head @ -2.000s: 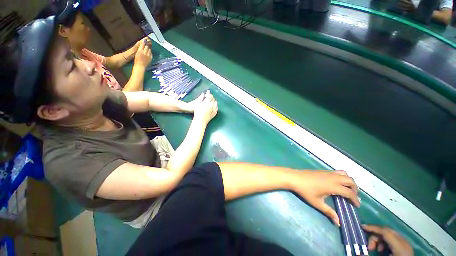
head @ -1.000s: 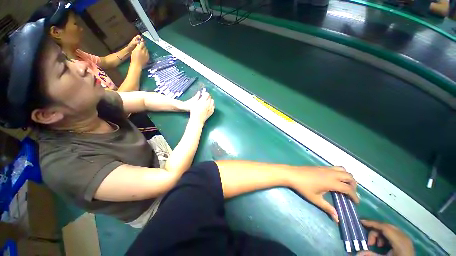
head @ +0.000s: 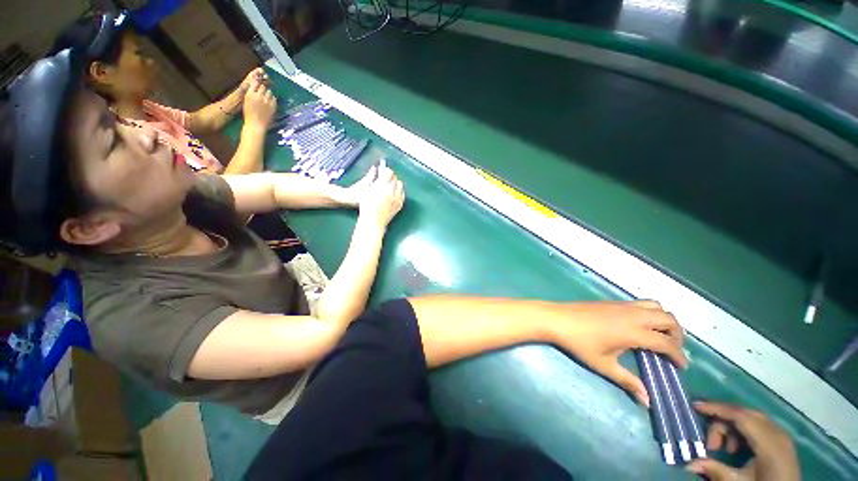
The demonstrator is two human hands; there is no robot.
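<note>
Three dark navy pens (head: 671, 404) with pale streaks lie side by side on the green bench top, their white ends towards the bottom of the picture. My left hand (head: 616, 340) rests over their upper ends, fingers on the far side and thumb at the left edge. My right hand (head: 753, 440) is at the lower right, fingers curled beside the pens and thumb at the white end of the rightmost one. The upper ends of the pens are hidden under my left hand.
A worker (head: 216, 282) sits close at left, with a loose pen pile (head: 320, 143) beyond the hands. Another person sits further back. A white rail (head: 602, 258) with yellow tape (head: 517, 194) borders the dark belt (head: 564, 122), where a single pen (head: 812, 302) lies at right.
My right thumb has come up to the pens' white ends. The pens and both hands appear slightly shifted right in the picture as the view moved. The left hand keeps its hold.
</note>
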